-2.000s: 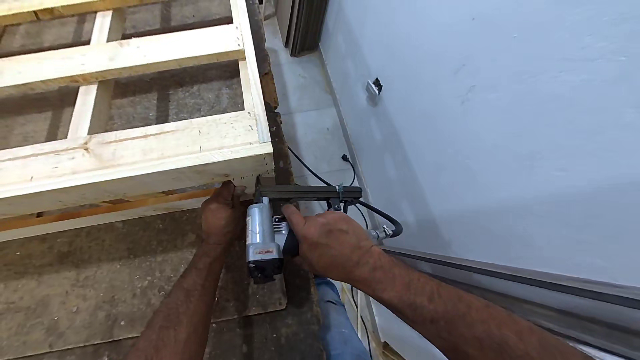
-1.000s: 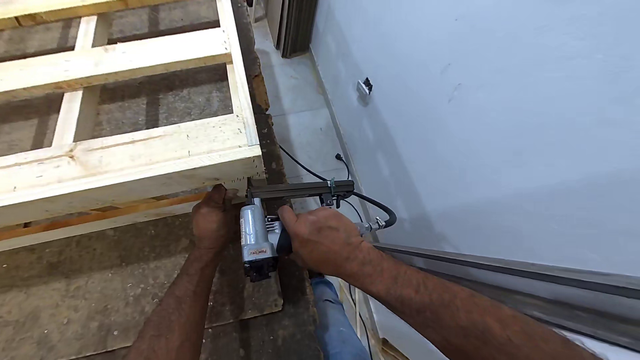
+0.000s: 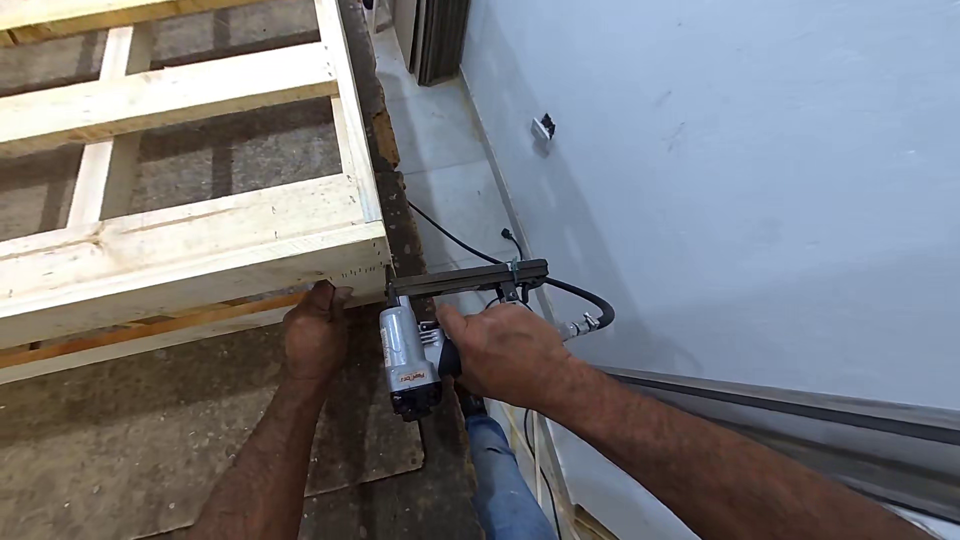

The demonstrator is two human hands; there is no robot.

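A pneumatic stapler with a silver body and a dark magazine is gripped by my right hand. Its nose is at the near right corner of a pale slatted wooden frame, where a row of small dark marks shows on the front board. My left hand grips the lower edge of that board just left of the stapler, its fingertips partly hidden by the wood. A black air hose joins the stapler through a metal fitting at its right.
The frame lies on a worn brown work surface. Right of its rough edge are a tiled floor, a loose cable and a pale wall with a socket opening. Dark panels lean at the back; long profiles run along the wall.
The view has shifted slightly. Both hands stay at the frame's corner, the right one holding the stapler and the left one at the board throughout.
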